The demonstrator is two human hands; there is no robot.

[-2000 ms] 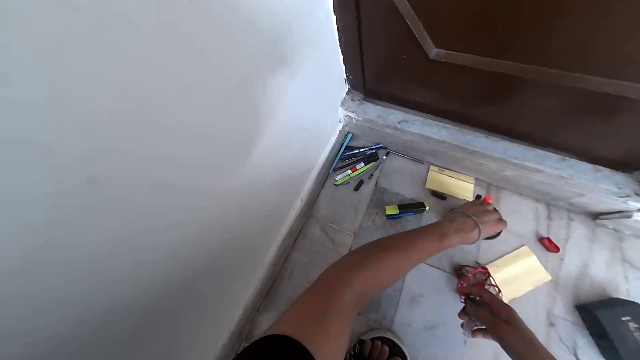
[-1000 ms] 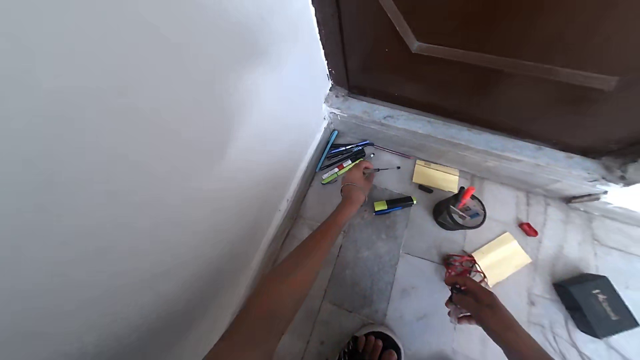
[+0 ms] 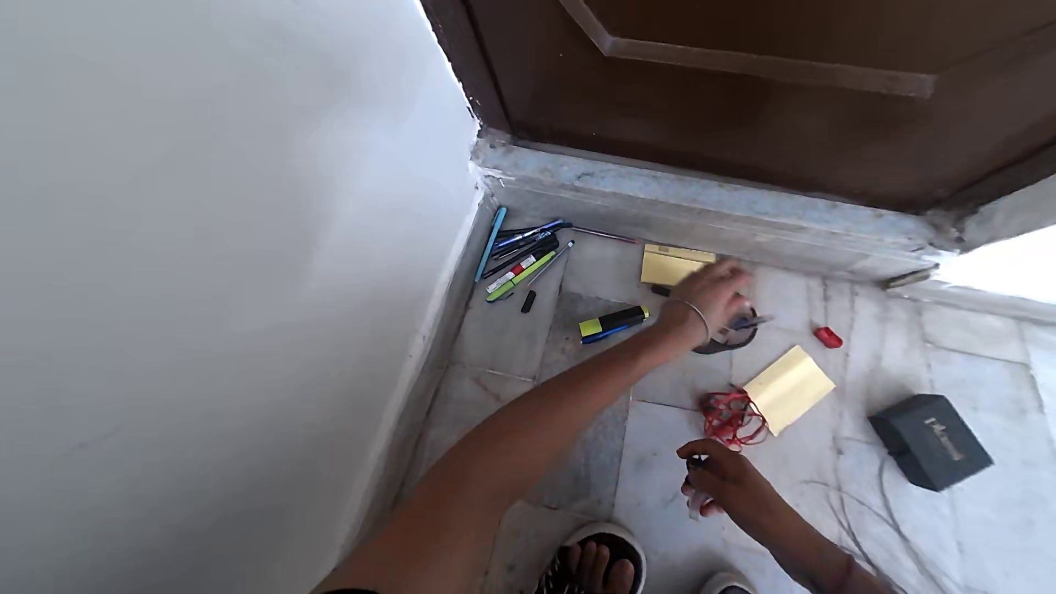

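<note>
Over the black pen holder is my left hand, blurred, with a thin dark pen-like item at its fingers; the hand hides much of the holder. My right hand, lower down, has its fingers closed around a small dark and clear item that I cannot make out. Just above it lies a tangle of red cord, beside a yellow paper pad. A yellow and black highlighter lies against a blue pen on the marble floor. Several pens and markers are heaped in the corner, with a small black cap nearby.
A dark box sits at the right. Another yellow pad lies near the stone door sill, and a small red object is right of the holder. The white wall bounds the left; my sandalled foot is at the bottom.
My left hand has moved right, from beside the pens in the corner to above the pen holder. My right hand has stayed near the red cord.
</note>
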